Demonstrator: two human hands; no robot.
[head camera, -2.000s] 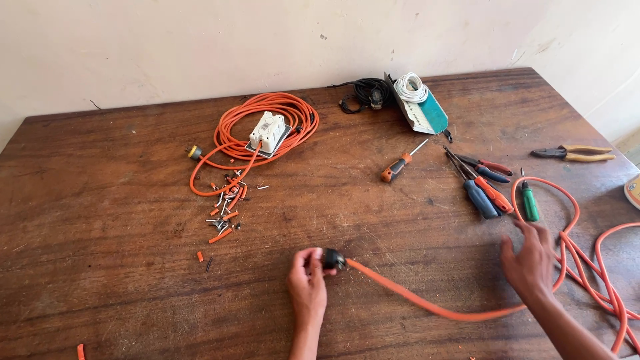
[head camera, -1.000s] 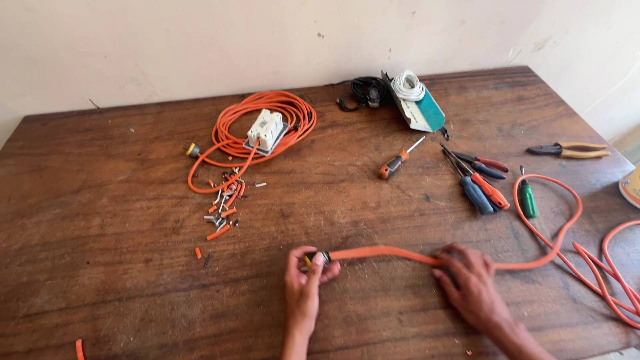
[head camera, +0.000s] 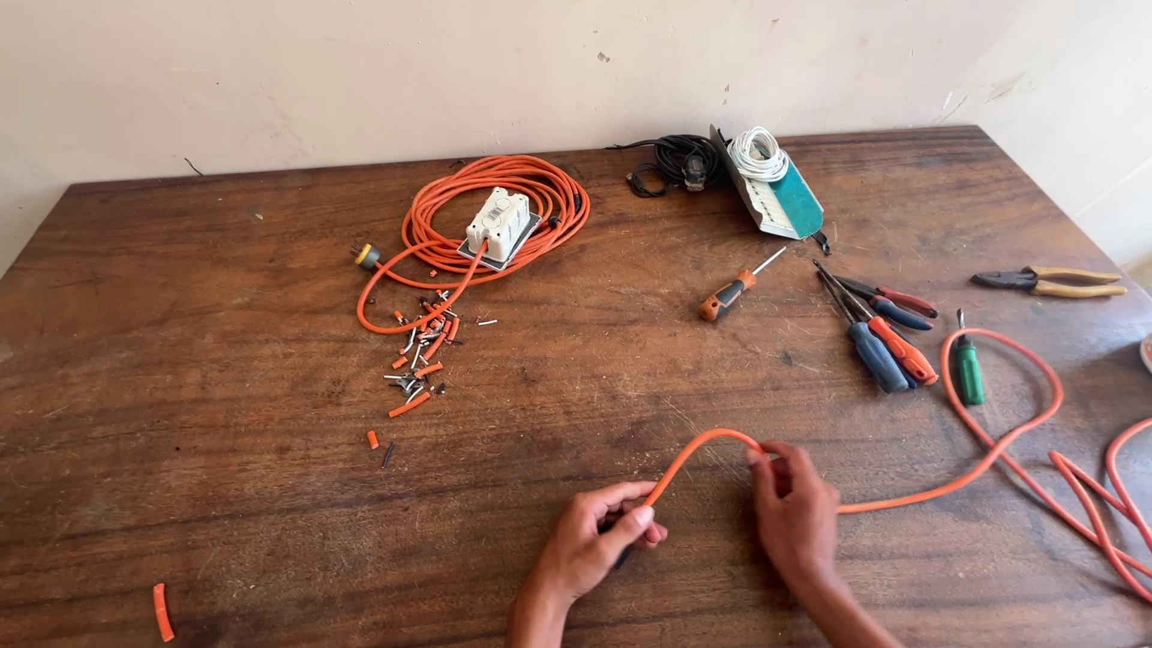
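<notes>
Near the front edge, my left hand (head camera: 598, 535) grips the orange electrical cable (head camera: 697, 438) close to its end; a bit of a dark plug shows below the fingers, mostly hidden. My right hand (head camera: 796, 508) pinches the same cable a short way along, and the stretch between the hands arches up. From the right hand the cable runs right into loose loops. Beyond the hands lie a screwdriver with an orange and black handle (head camera: 727, 297), several pliers with blue and red handles (head camera: 891, 355) and a green-handled screwdriver (head camera: 969, 371).
A coiled orange cable (head camera: 576, 202) surrounds a white outlet box (head camera: 500, 219), with a yellow and grey plug (head camera: 366, 256) beside it. Cable scraps (head camera: 411, 403) lie in front. At the back are a black cable (head camera: 681, 157) and white wire coil (head camera: 758, 155); yellow-handled pliers (head camera: 1048, 281) lie right.
My right hand, apart from the cable two seconds ago, now holds it nearer my left hand. The stretch between the hands has bent into an arch, and the black plug has become mostly hidden.
</notes>
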